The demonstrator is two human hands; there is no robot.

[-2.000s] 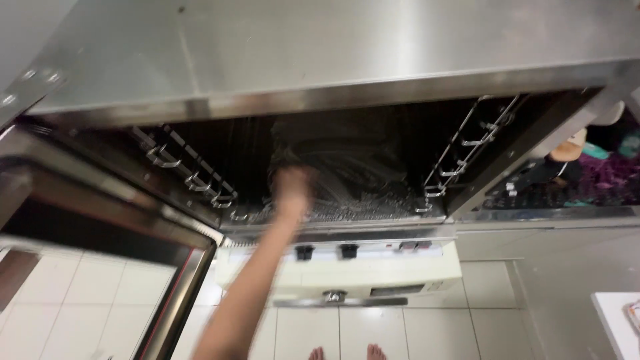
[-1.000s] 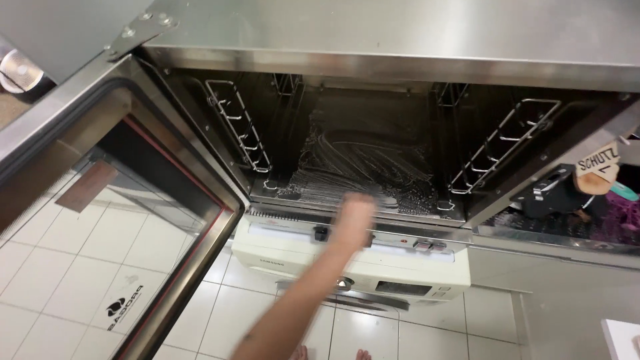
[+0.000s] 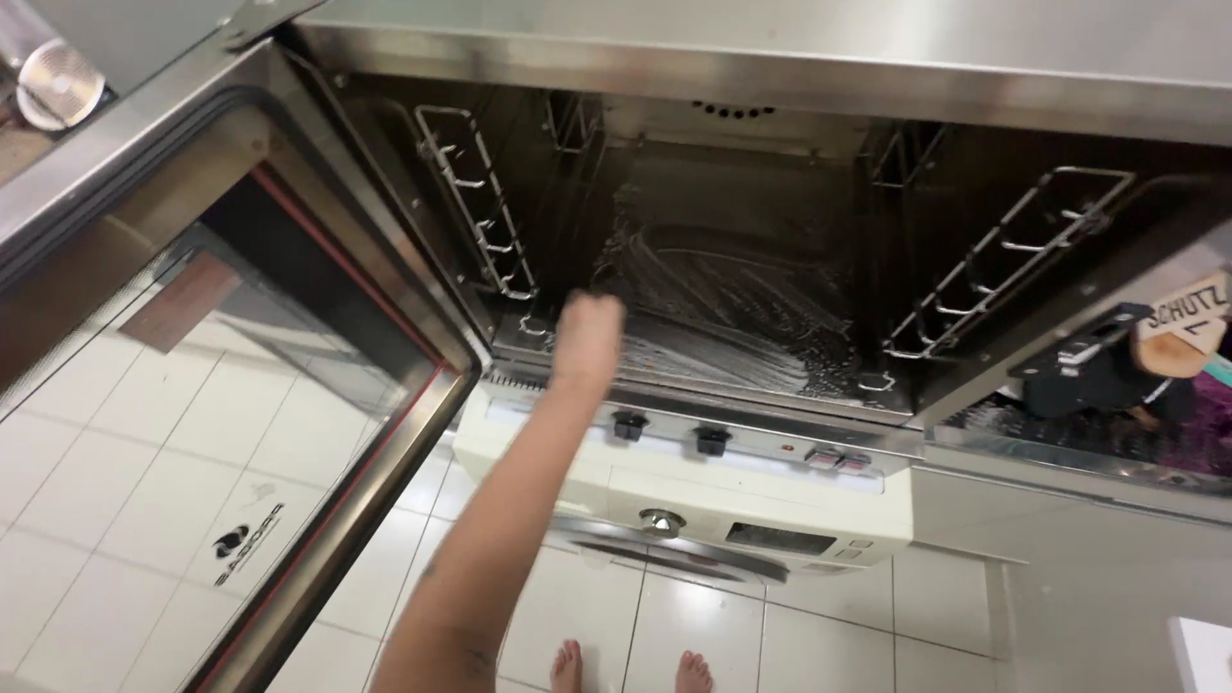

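Observation:
My left hand, blurred and with its fingers curled down, is at the front left of the oven floor. Whether it holds something is hidden. White foamy streaks and droplets cover much of that dark metal floor, mostly its front and middle. Wire side racks stand on both sides of the cavity, a left rack and a right rack. The oven's glass door hangs open on the left. My right hand is out of view.
Below the oven opening are black knobs and a white front-loading appliance. A steel top overhangs the cavity. At the right, a wooden piece with writing lies among dark and purple items. Bare feet stand on white floor tiles.
My left hand has moved from the middle of the oven's front edge to the front left of its floor. The view has shifted, showing more of the cavity's back.

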